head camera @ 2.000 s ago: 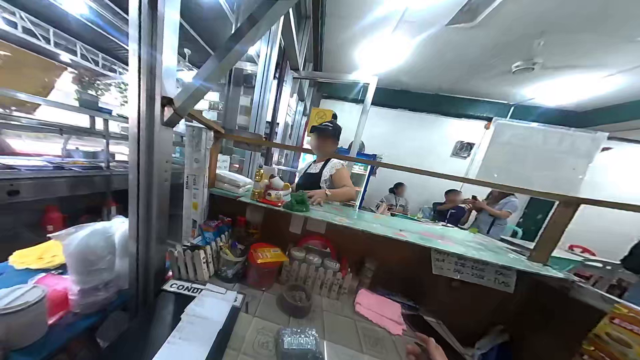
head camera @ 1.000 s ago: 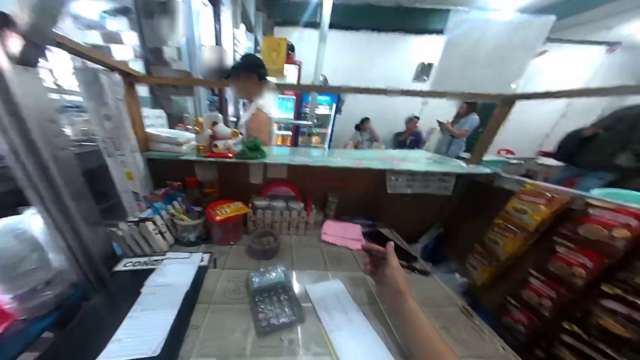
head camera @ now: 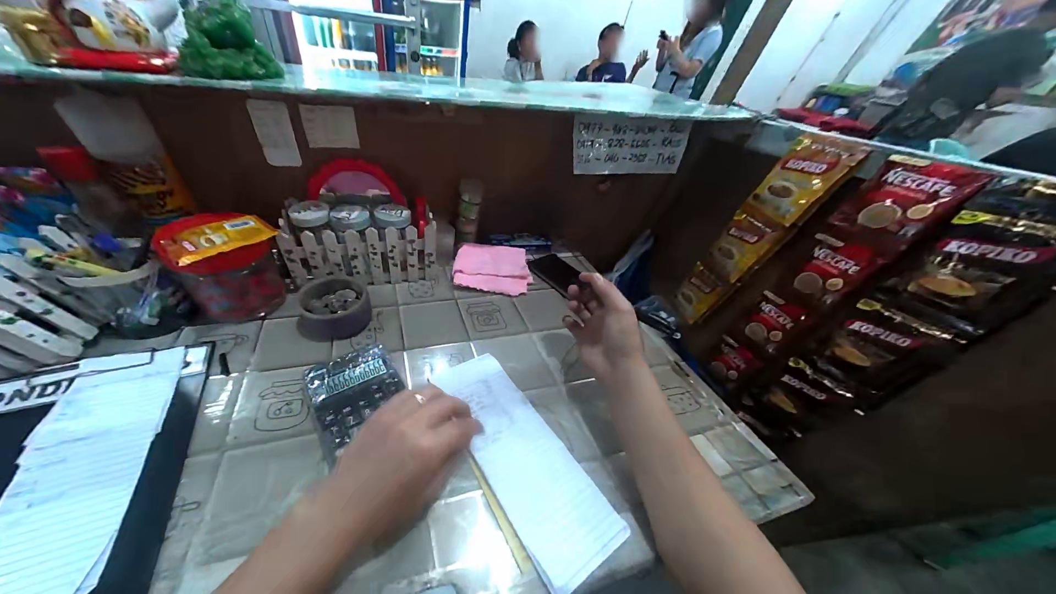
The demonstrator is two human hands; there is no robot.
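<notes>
My left hand (head camera: 408,445), slightly blurred, lies over the lower right of a black desktop calculator (head camera: 351,384) and reaches the left edge of a long white paper pad (head camera: 528,462). Its fingers are bent, and whether they grip anything is hidden. My right hand (head camera: 604,322) is raised over the right side of the tiled-pattern tabletop, fingers loosely curled and apart, with nothing seen in it. Just beyond its fingertips lies a dark smartphone (head camera: 557,272). A folded pink cloth (head camera: 492,269) is left of the phone.
A bowl of coins (head camera: 333,307), a red-lidded jar (head camera: 221,268) and a small picket-fence rack with jars (head camera: 359,247) line the back. At left lies a clipboard with lined paper (head camera: 91,462). Coffee sachet strips (head camera: 825,264) hang at right. Several people are beyond the glass-topped counter (head camera: 495,92).
My left hand has come into view over the calculator and paper. My right hand stays near the phone and pink cloth. The view has tilted down and moved closer to the table.
</notes>
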